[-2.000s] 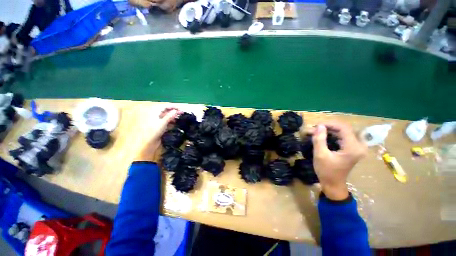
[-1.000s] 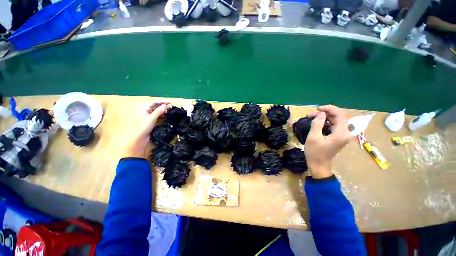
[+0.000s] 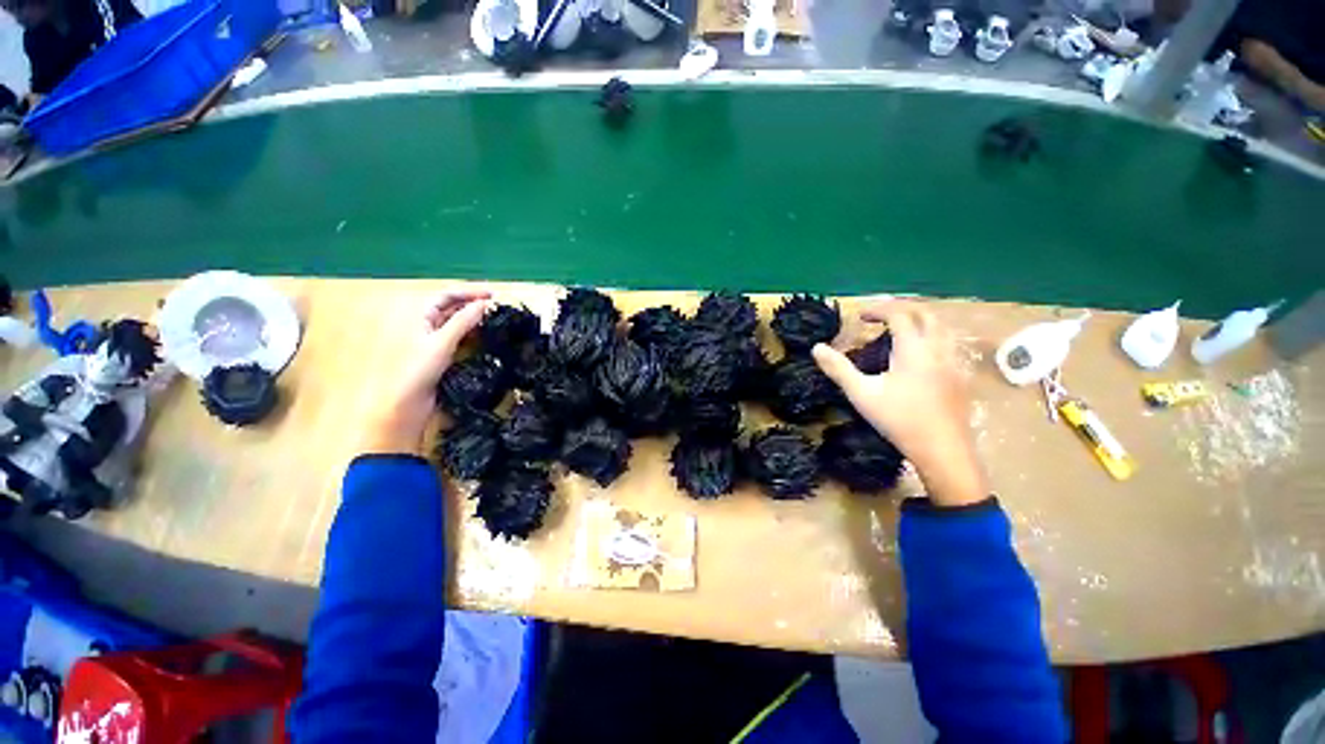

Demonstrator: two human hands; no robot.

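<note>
Many black spiky hair pieces (image 3: 632,381) lie heaped together on the tan bench in front of me. My left hand (image 3: 414,375) rests at the heap's left edge, fingers reaching to the back left pieces, with nothing gripped. My right hand (image 3: 918,395) is cupped at the right end, thumb and fingers apart. A dark hair piece (image 3: 872,353) shows between them, partly hidden, resting against the hand rather than visibly gripped. A tan card (image 3: 673,568) with a whitish part lies in front of the heap.
Left: a white hat (image 3: 272,313), a single hair piece (image 3: 240,393), a black and white clump (image 3: 66,422). Right: white bottles (image 3: 1039,346) and a yellow tool (image 3: 1097,439). Beyond the bench is a green belt (image 3: 465,196) carrying dark pieces. A red stool (image 3: 167,698) stands below left.
My right hand has moved left against the heap, and the right-end hair piece shifted inward with it. My left hand stays at the left edge. Dark pieces on the belt have shifted left.
</note>
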